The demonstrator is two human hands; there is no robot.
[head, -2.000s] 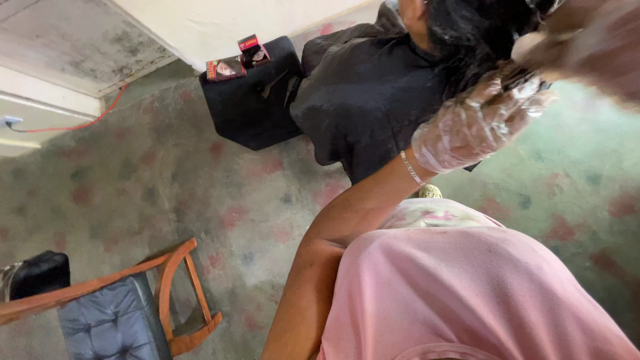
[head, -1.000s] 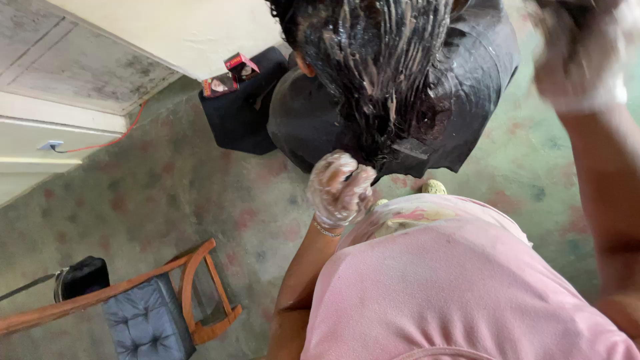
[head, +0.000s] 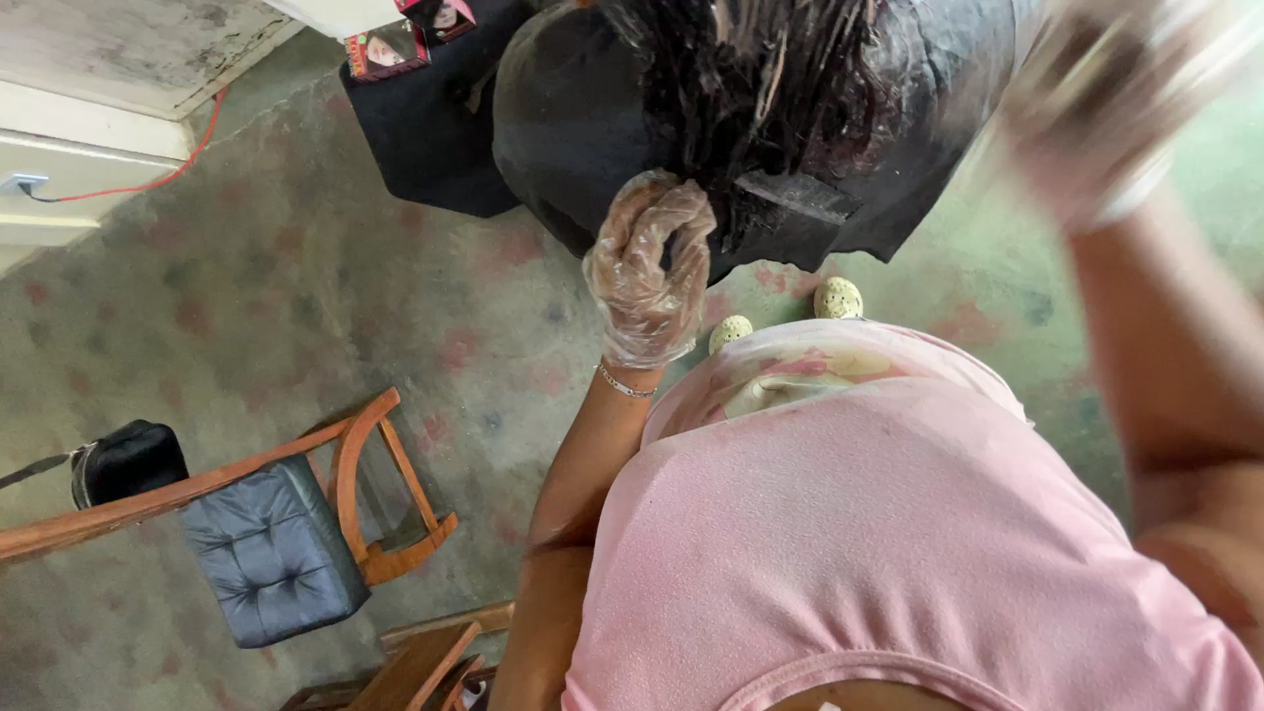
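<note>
A person's long dark hair, wet and streaked with a pale cream, hangs over a black cape at the top of the view. My left hand, in a clear plastic glove, is at the lower ends of the hair with its fingers curled; whether strands are pinched between them is hidden. Blurred by motion, my right hand is raised at the upper right, apart from the hair, also in a clear glove. Something dark shows at its fingers, too blurred to name. A flat dark strip lies at the cape's lower part.
Two printed hair-dye boxes rest on a black surface at the upper left. A wooden chair with a grey tufted cushion and a black bag are at the lower left. A red cord runs from a wall outlet.
Two seconds ago both hands were together at the hair on the upper right. My left hand has since moved left to the hair ends, and my right hand has come away from the hair.
</note>
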